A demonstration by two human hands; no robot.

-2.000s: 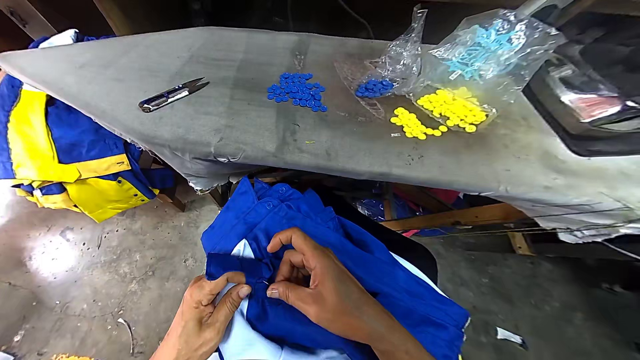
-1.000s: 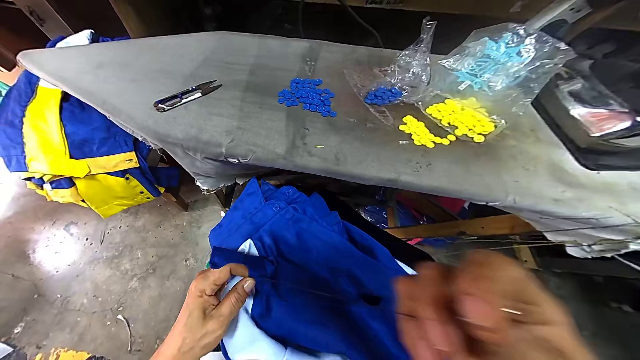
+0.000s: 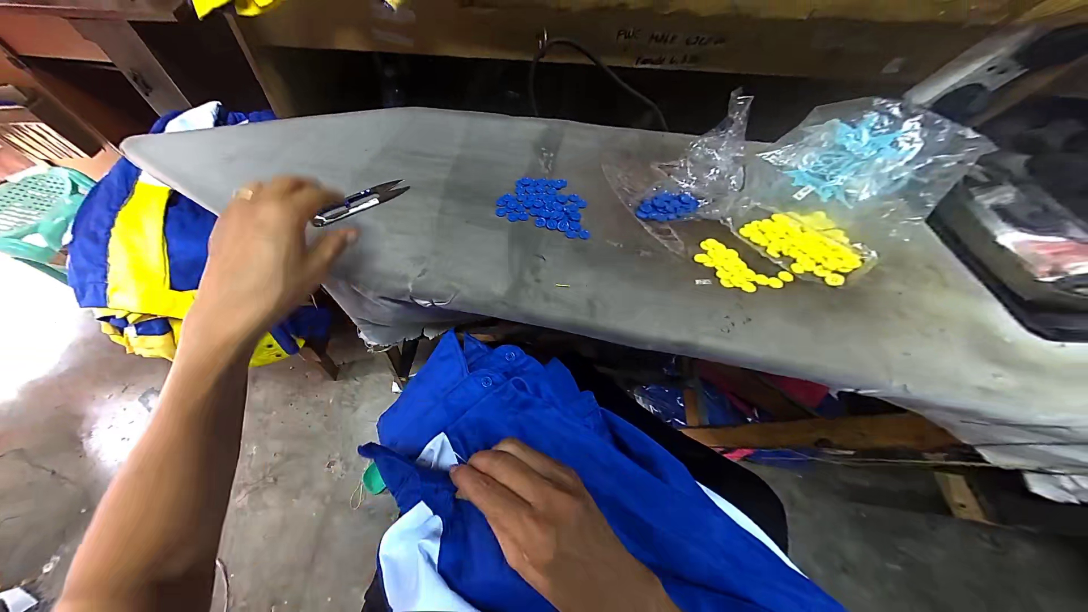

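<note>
My left hand (image 3: pixel 276 246) reaches over the board's left part, its fingers spread beside the handle end of the thread snips (image 3: pixel 361 202); whether it touches them is hard to tell. On my lap lies a blue garment (image 3: pixel 629 476) with light-blue panels and blue buttons along one edge. The fingertips of my right hand (image 3: pixel 527 501) are closed on its cloth near a light-blue patch. Loose blue buttons (image 3: pixel 544 206) lie in a group on the grey ironing board (image 3: pixel 476 280). Yellow buttons (image 3: pixel 803 246) lie further right, partly on clear plastic.
Clear bags hold more blue buttons (image 3: pixel 667 205) and light-blue pieces (image 3: pixel 850 153). A dark tray-like object (image 3: pixel 1020 263) stands at the right. Blue and yellow garments (image 3: pixel 140 246) are piled at the left, near a green plastic chair (image 3: pixel 38 212). Wooden bars show under the board.
My left hand has let go of the cloth and moved up and left to the snips. My right hand, raised at the right a second ago, is back on the garment.
</note>
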